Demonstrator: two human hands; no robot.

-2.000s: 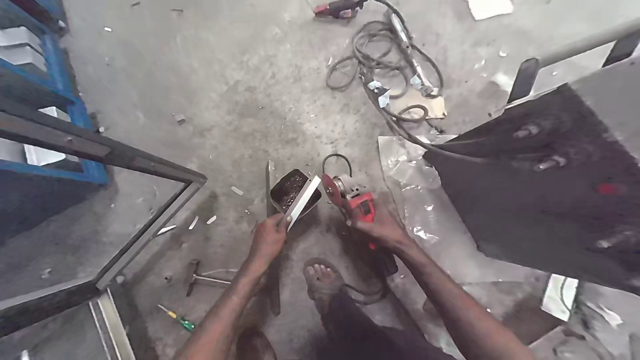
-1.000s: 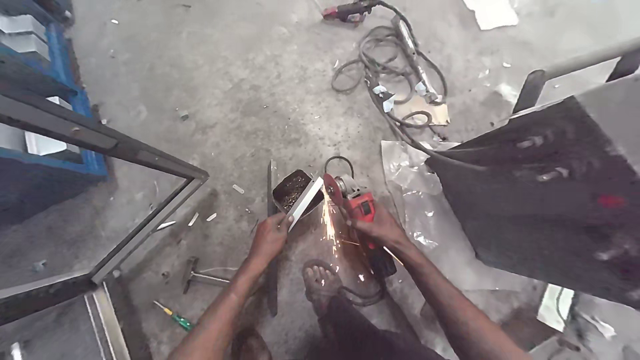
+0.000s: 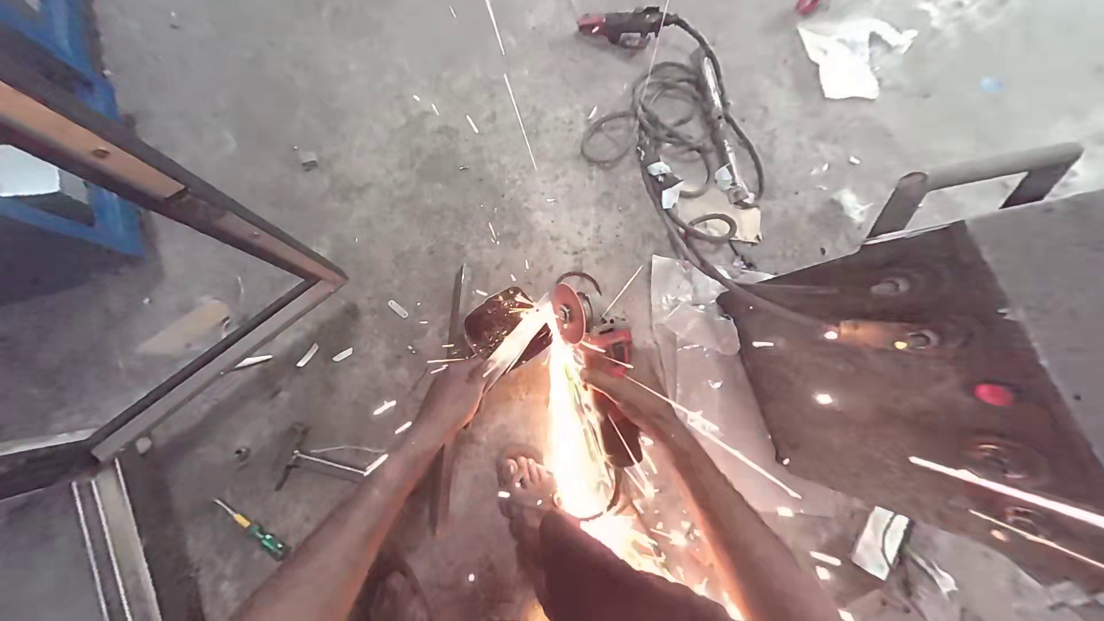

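My left hand [image 3: 461,388] is closed on a flat metal strip [image 3: 517,338] that slants up to the right, its far end at the disc of a red angle grinder [image 3: 614,343]. My right hand [image 3: 611,384] grips the grinder's body. From the contact at the disc [image 3: 568,314] a thick stream of bright sparks [image 3: 573,440] runs down past my bare foot [image 3: 526,479], hiding part of the grinder. Behind the strip sits a dark open container [image 3: 493,321] on the floor.
A metal frame [image 3: 250,233] stands at the left. A hammer [image 3: 293,457] and a green-handled screwdriver [image 3: 259,535] lie on the floor. At the right is a dark machine cabinet [image 3: 897,379] beside plastic sheeting [image 3: 690,319]. Coiled cables [image 3: 673,112] and a red-black tool [image 3: 625,28] lie ahead.
No sparks show in the oldest frame; a thin stream shows one second ago, and now it is much larger and scattered widely. Both hands have kept their grips.
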